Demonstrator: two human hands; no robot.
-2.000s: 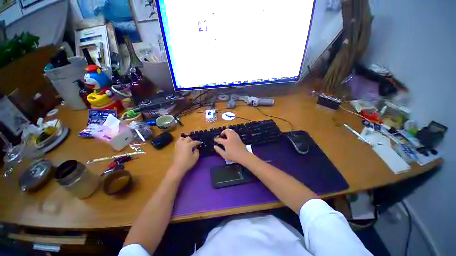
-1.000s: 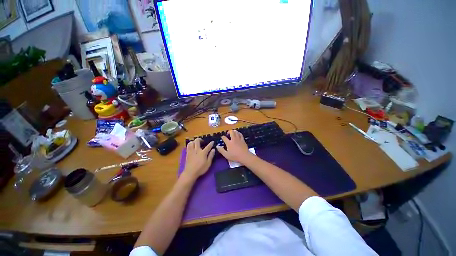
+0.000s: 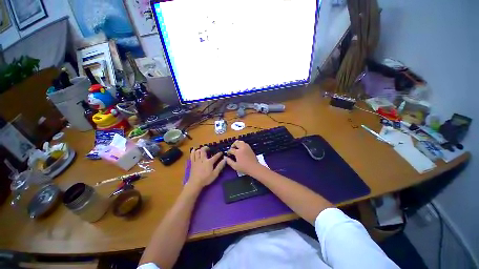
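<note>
A black keyboard point(image 3: 268, 141) lies at the back of the purple desk mat point(image 3: 210, 213), below a large, mostly white monitor point(image 3: 241, 50). My left hand point(image 3: 204, 167) rests on the keyboard's left end, fingers spread, holding nothing. My right hand point(image 3: 243, 158) rests on the keyboard close beside it, fingers apart and bent, also empty. The hands hide part of the keys. A flat black rectangle point(image 3: 242, 189) lies on the mat in front of the keyboard. A white paper slip point(image 3: 261, 161) shows partly under my right wrist. The dark mouse point(image 3: 313, 147) lies untouched right of the keyboard.
Left are an open glass jar point(image 3: 85, 202), a round brown dish point(image 3: 127, 203), a pink-white tissue pack point(image 3: 122, 154) and a small black object point(image 3: 170, 155). A toy figure point(image 3: 103, 107) stands back left. White papers point(image 3: 414, 152) and clutter lie far right.
The view has shifted slightly. My left hand has moved a little right, toward my right hand, since the earliest frame. Both hands stay on the keyboard.
</note>
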